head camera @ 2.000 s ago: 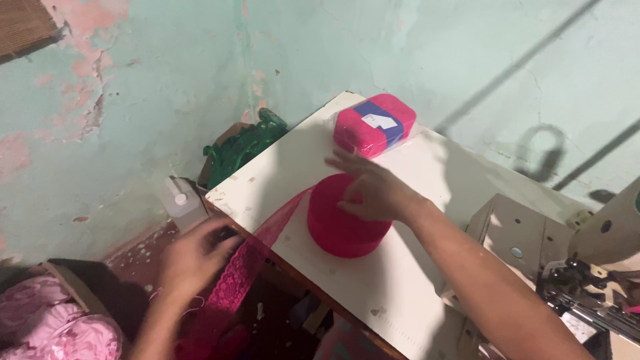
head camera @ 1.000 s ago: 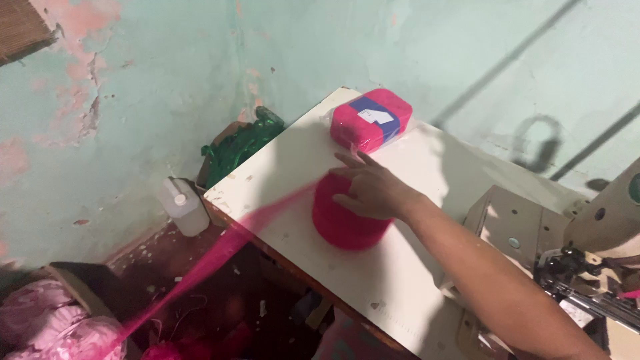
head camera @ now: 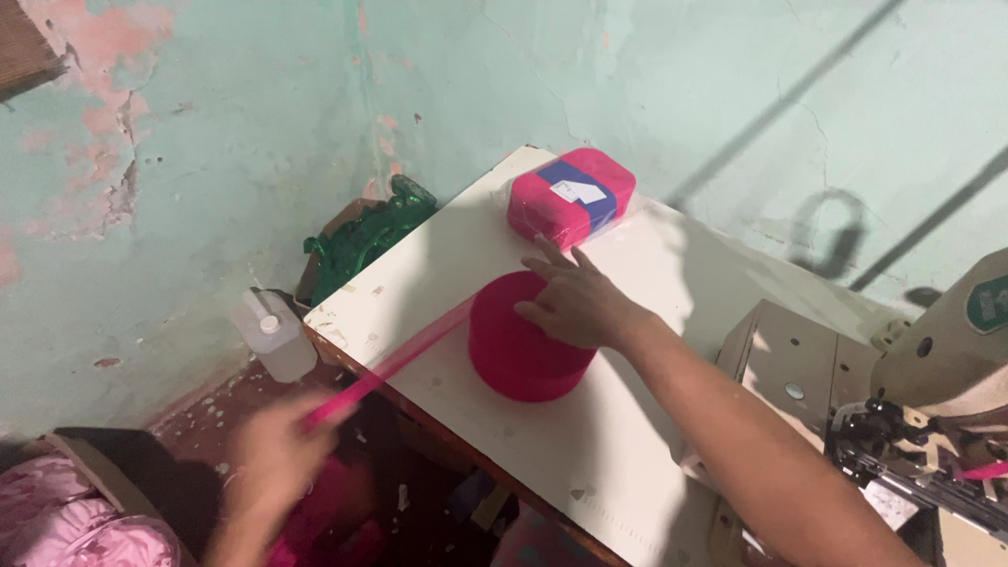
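A round roll of magenta ribbon or lace lies flat on the white tabletop. My right hand rests on top of it, fingers spread. From the roll a stretched strip runs down past the table's left edge to my left hand, which is blurred and closed around it. Below that hand, loose magenta material hangs or lies near the floor, its lower part cut off by the frame. Just behind the roll stands a plastic-wrapped pink pack with a blue band and a label bearing writing.
An industrial sewing machine occupies the table's right side. Left of the table are a box of shiny green material and a translucent plastic jug. A box of pink fabric sits at lower left. Peeling walls stand behind the table.
My left hand was near the table edge two seconds ago, out of view one second ago, and is now back at lower left on the strip. My right hand has stayed on the roll.
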